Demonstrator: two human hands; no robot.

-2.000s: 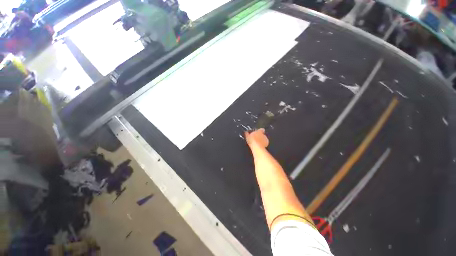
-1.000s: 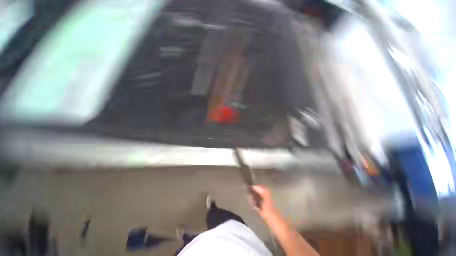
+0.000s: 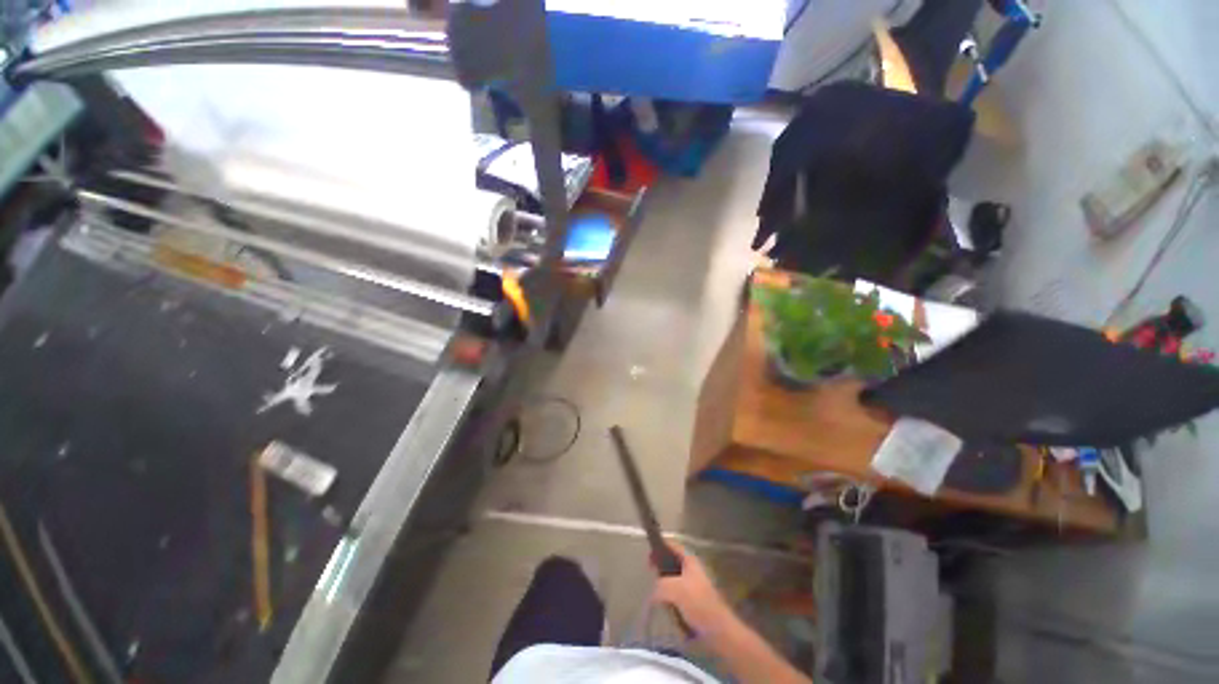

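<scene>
My right hand (image 3: 682, 588) is near the bottom middle, closed around the lower part of a dark narrow bar (image 3: 634, 481). The bar slants up and to the left from the fist, its far end free in the air above the floor. My forearm comes in from the bottom right. My left hand is not in view.
The black cutter bed (image 3: 174, 388), with a metal edge (image 3: 381, 515), is on the left, bearing a yellowish strip (image 3: 261, 541) and white scraps. A wooden desk (image 3: 789, 434) with a plant and dark monitor is right. A black-draped chair (image 3: 862, 174) stands behind it.
The view has swung right, from the bed to the aisle and desk. My right hand, earlier over the black bed, is now above the floor with the dark bar in it.
</scene>
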